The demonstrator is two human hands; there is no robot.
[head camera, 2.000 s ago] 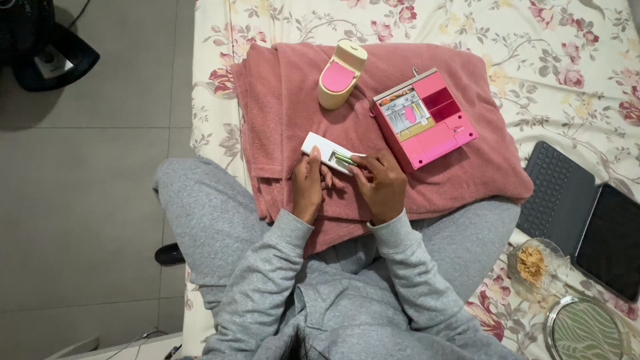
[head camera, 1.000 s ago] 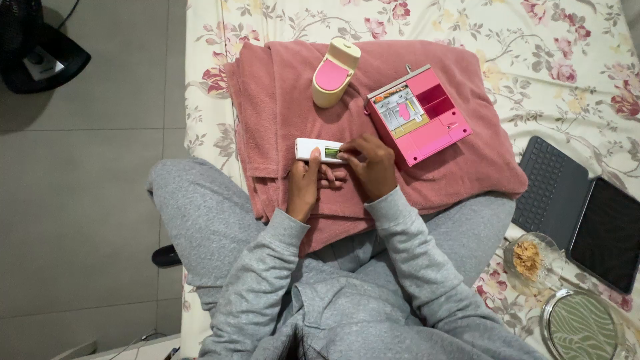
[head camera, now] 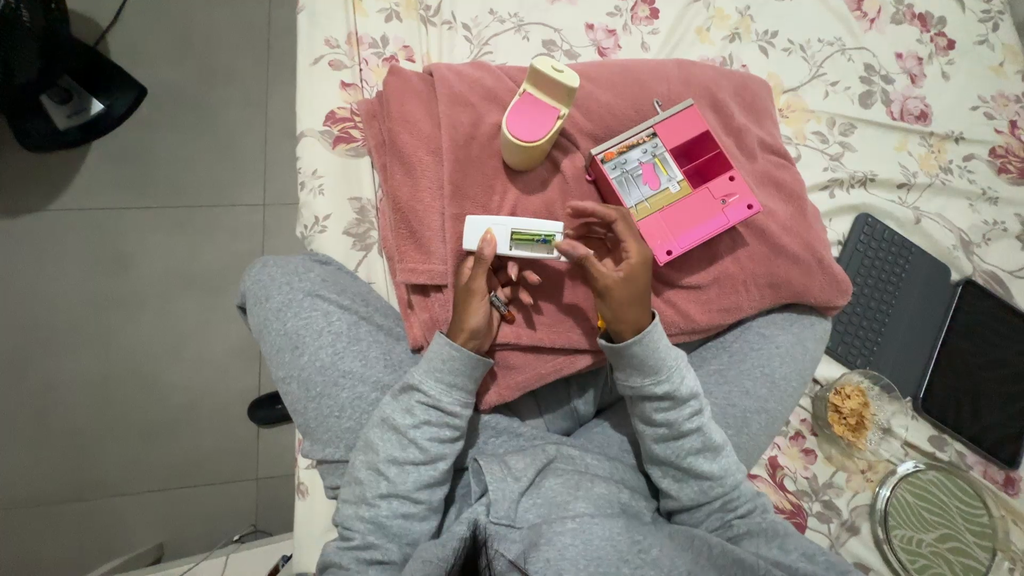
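Note:
A white plastic remote control (head camera: 486,234) lies in my left hand (head camera: 480,300), thumb on its back. Its battery compartment is uncovered, and a green battery (head camera: 530,238) shows inside. Another small battery (head camera: 502,307), dark with an orange end, rests against the fingers of that same hand. My right hand (head camera: 612,264) is at the compartment's right end, thumb and fingers curled and apart; whether its thumb touches the remote I cannot tell. Beyond them on the folded pink blanket (head camera: 496,192) stand a cream toy toilet (head camera: 526,152) with a pink lid and a pink toy kitchen unit (head camera: 696,224).
On the floral bedsheet (head camera: 832,152) at the right are a keyboard case (head camera: 888,288), a dark tablet (head camera: 980,372), a clear bowl (head camera: 888,416) of flaky food and a round patterned object (head camera: 940,520). A black object (head camera: 56,88) stands on the tiled floor.
My right hand has drawn back to the right from the remote, its fingers spreading, and the green battery in the compartment shows more fully.

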